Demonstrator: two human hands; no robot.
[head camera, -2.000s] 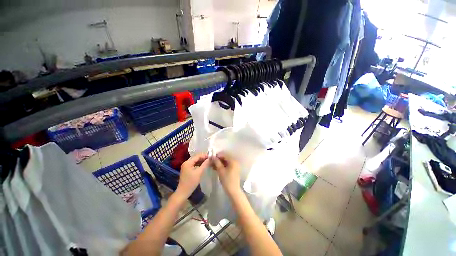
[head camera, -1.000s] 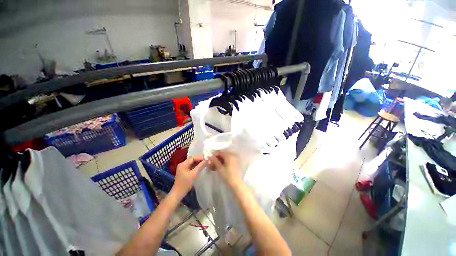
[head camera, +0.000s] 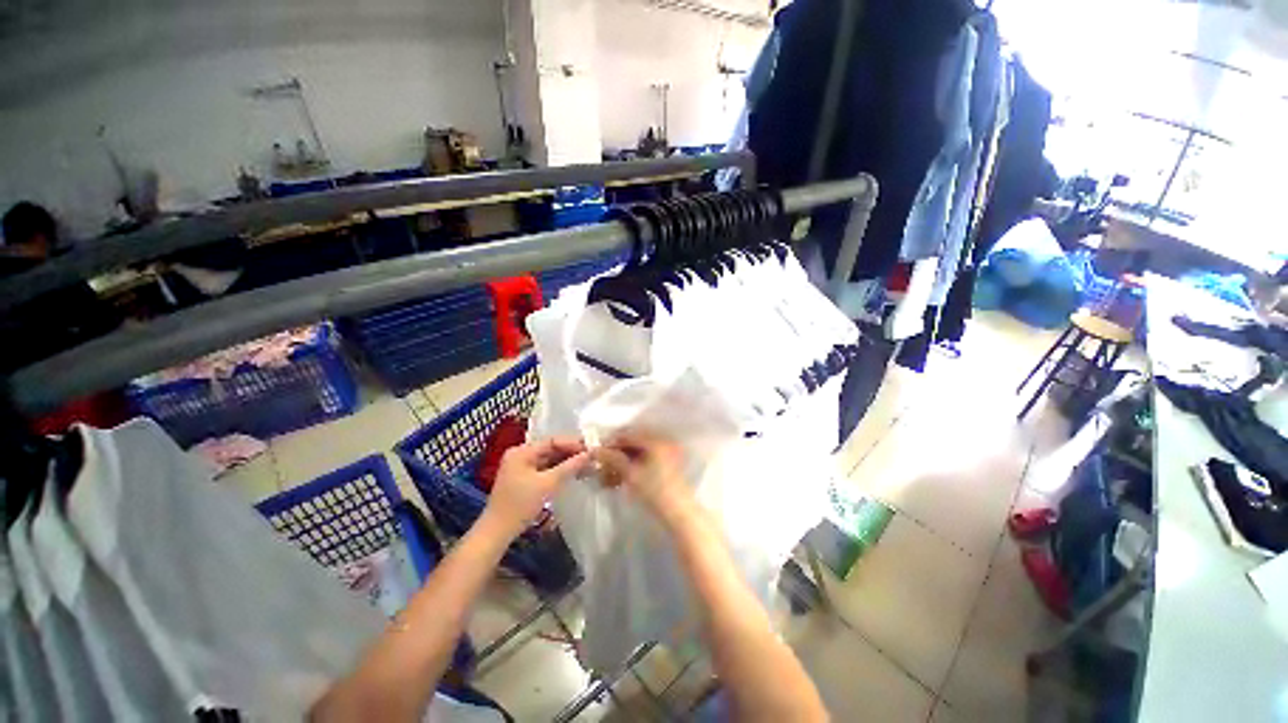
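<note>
A white sleeveless blouse (head camera: 622, 565) hangs from a black hanger (head camera: 622, 300) on the grey rail (head camera: 424, 277), at the near end of a tight row of white blouses. My left hand (head camera: 534, 475) pinches the front edge of the blouse just below the neckline. My right hand (head camera: 643, 469) pinches the same edge from the right, its fingertips almost touching those of my left hand. Buttons are too small to see between the fingers. More white blouses (head camera: 212, 565) hang at the lower left.
Blue crates (head camera: 339, 511) stand on the floor beyond the rail, with a red stool (head camera: 514, 314) behind. Dark and light-blue garments (head camera: 869, 127) hang behind the rail's right end. A worktable (head camera: 1201, 593) with cloth and a wooden stool (head camera: 1092, 331) are at right. A person's head shows at far left.
The cloth around the neckline has shifted and folded differently under my hands. Both hands keep pinching near the same spot. The dark-haired head has come into view at far left.
</note>
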